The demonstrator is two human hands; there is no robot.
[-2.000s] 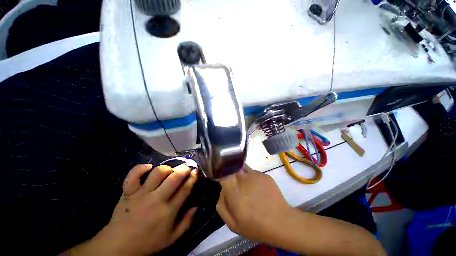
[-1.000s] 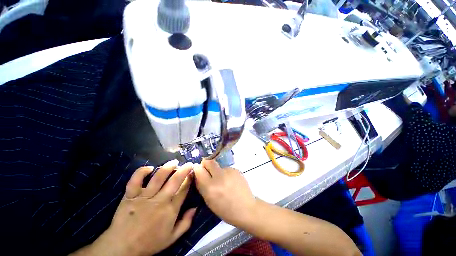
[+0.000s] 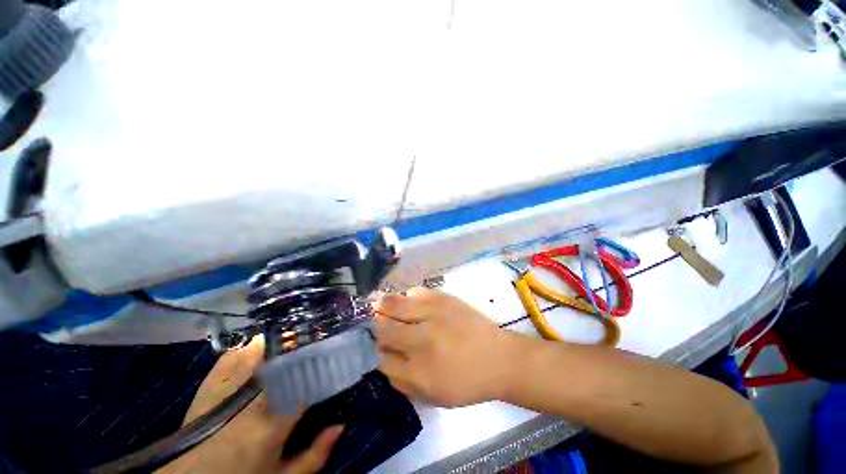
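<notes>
Dark pinstriped fabric (image 3: 56, 398) lies at the lower left, and a dark part of it (image 3: 371, 417) shows between my hands. My left hand (image 3: 237, 421) is on the fabric, largely hidden behind the grey ribbed tension dial (image 3: 320, 370) and a curved dark bar. Its thumb shows at the bottom, apart from the fingers. My right hand (image 3: 441, 347) is at the fabric's right edge with its fingers curled. Its fingertips are partly hidden by the tension parts, so its grip is unclear. The presser foot and needle are hidden.
The white machine head (image 3: 278, 120) with a blue stripe fills the upper view. Scissors with a yellow-orange handle loop (image 3: 566, 310) and a red one lie right of my right hand. A tan strip (image 3: 696, 260) and a white cable (image 3: 788, 241) are farther right. The table's front edge has ruler marks.
The view has moved closer to the machine head and rightward along it. The tension dial now covers much of my left hand. My right hand stays beside the fabric, its fingers curled.
</notes>
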